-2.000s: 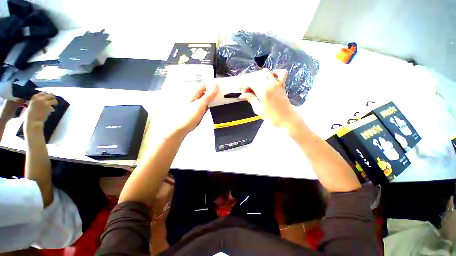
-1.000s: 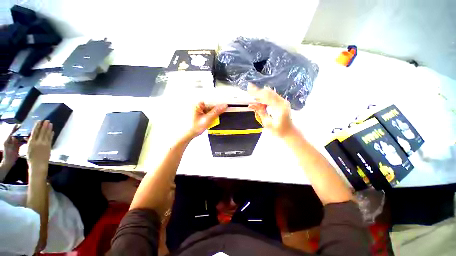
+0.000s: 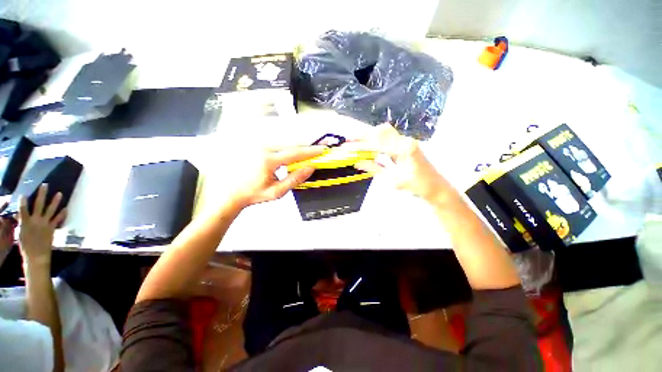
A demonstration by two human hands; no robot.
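A black outer carton (image 3: 332, 200) with a yellow band stands upright on the table in front of me. Its yellow flap (image 3: 335, 158) lies across the top, and a black hang loop (image 3: 330, 139) stands up behind it. My left hand (image 3: 282, 174) holds the flap's left side between thumb and fingers. My right hand (image 3: 395, 161) is at the flap's right side, with its fingertips on it. The carton's inside is hidden by the flap.
Finished boxes (image 3: 546, 190) with loops stand at the right. A plain inner box (image 3: 158, 201) stands at the left, near another person's hand (image 3: 40, 221). A plastic bag of black items (image 3: 377, 80), flat cartons (image 3: 258, 73) and an orange-and-blue item (image 3: 494, 54) lie at the back.
The pale flap held up earlier is down, and the yellow flap now covers the carton top with the black loop showing. My left hand has spread along the flap's left side.
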